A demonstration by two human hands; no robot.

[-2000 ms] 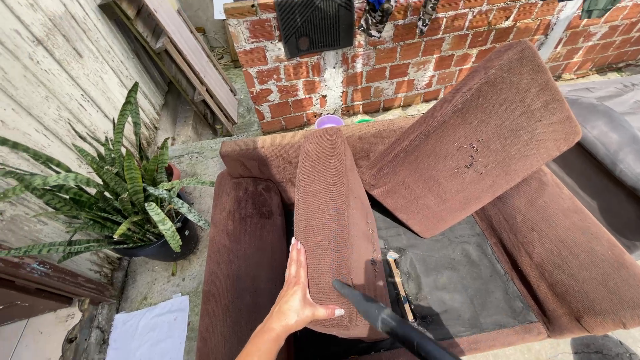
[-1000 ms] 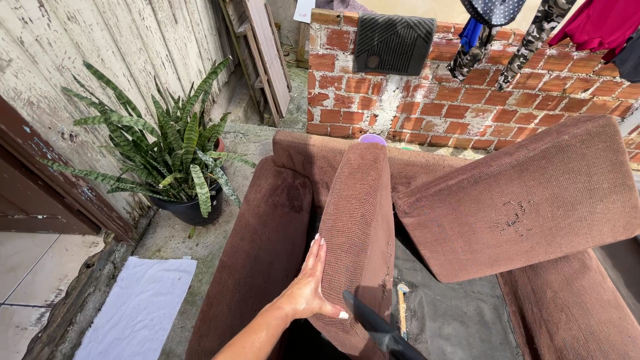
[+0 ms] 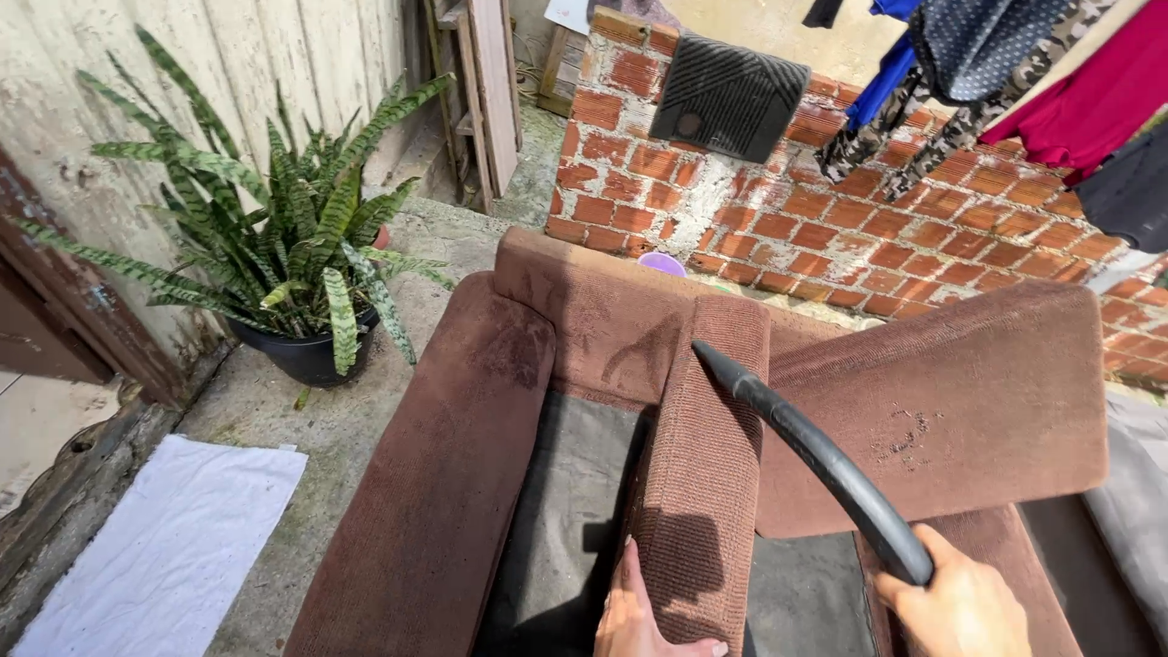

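A brown ribbed sofa cushion (image 3: 703,474) stands on its edge inside the brown sofa frame (image 3: 429,456). My left hand (image 3: 639,611) is at its near lower end, thumb and fingers against its sides. My right hand (image 3: 958,593) grips a curved black vacuum cleaner wand (image 3: 821,456), whose narrow tip rests at the upper part of the cushion's ribbed side. A second brown cushion (image 3: 958,401), with dark marks on its face, leans across the right part of the sofa. Black lining (image 3: 575,493) shows in the seat base.
A potted snake plant (image 3: 310,237) and a white cloth (image 3: 173,547) are on the concrete at left. Behind the sofa are a purple container (image 3: 662,265) and a brick wall (image 3: 821,228), with a dark rubber mat (image 3: 730,96) and hanging clothes (image 3: 985,55). Grey fabric (image 3: 1131,484) lies at right.
The wand's tip has moved from the cushion's lower part, beside my left hand, up toward its far end. My right hand has come into view. The standing cushion now sits farther from the left armrest.
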